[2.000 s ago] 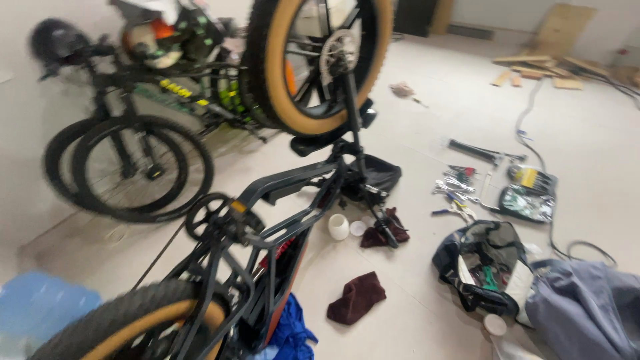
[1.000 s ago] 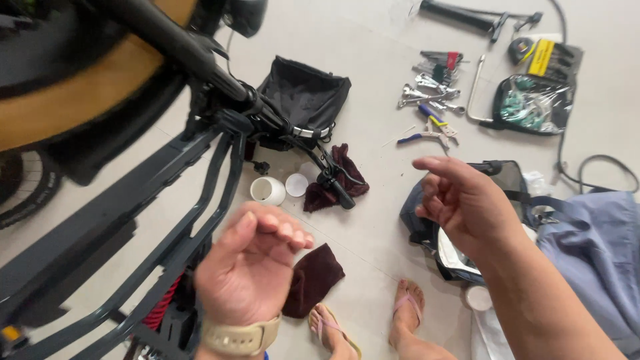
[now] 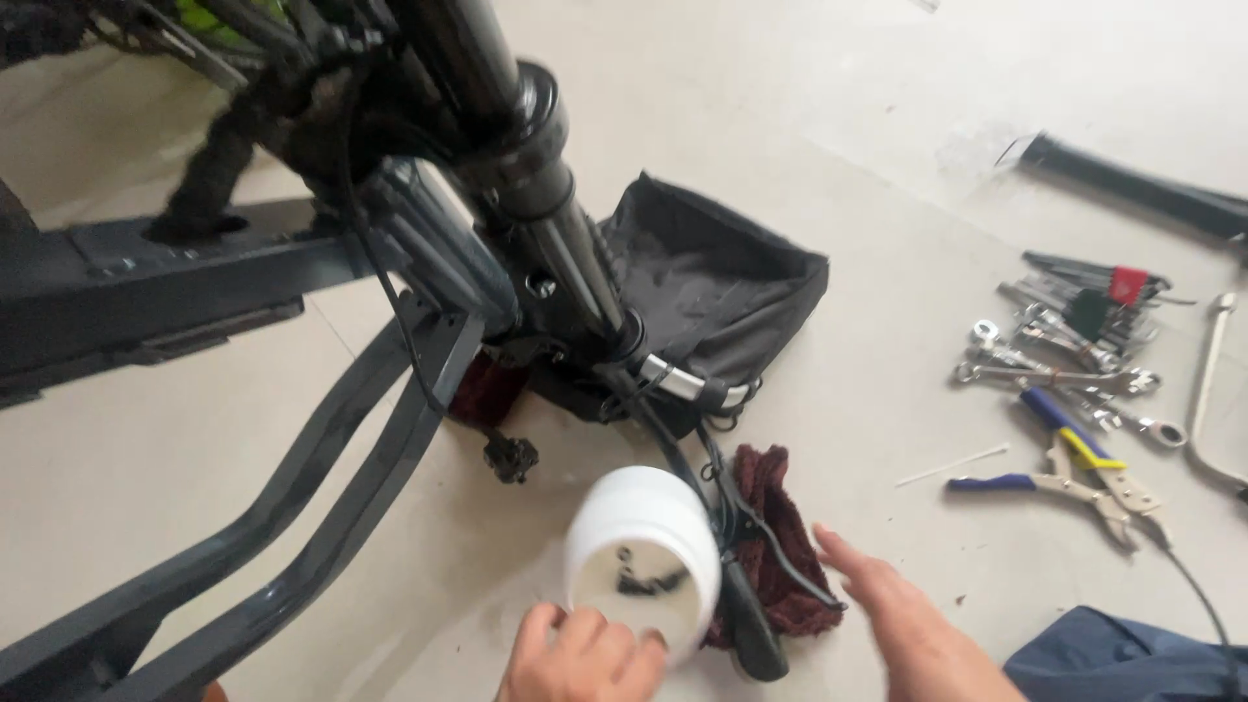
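Note:
My left hand (image 3: pixel 585 655) grips the near rim of a white plastic jar (image 3: pixel 643 556), which is tilted so its inside shows several small dark parts at the bottom. My right hand (image 3: pixel 907 624) holds nothing, its fingers apart, just right of a dark red cloth (image 3: pixel 780 546). The bicycle handlebar's black grip (image 3: pixel 753 624) rests against that cloth, with a brake lever (image 3: pixel 795 565) over it. Above the jar stands the upside-down bicycle's fork and head tube (image 3: pixel 546 224), and a black fabric bag (image 3: pixel 712 273) lies behind the handlebar.
The dark bicycle frame (image 3: pixel 244 263) fills the left. On the floor at right lie several wrenches (image 3: pixel 1063 375), hex keys (image 3: pixel 1092 283), locking pliers (image 3: pixel 1082 478), a white stick (image 3: pixel 951 466) and a black pump-like tool (image 3: pixel 1141 185). Blue-grey fabric (image 3: pixel 1111 663) is at lower right.
The white jar stood on the floor beside its lid; now my left hand has hold of it and it is tilted. Both hands have moved toward the handlebar. The view has moved closer.

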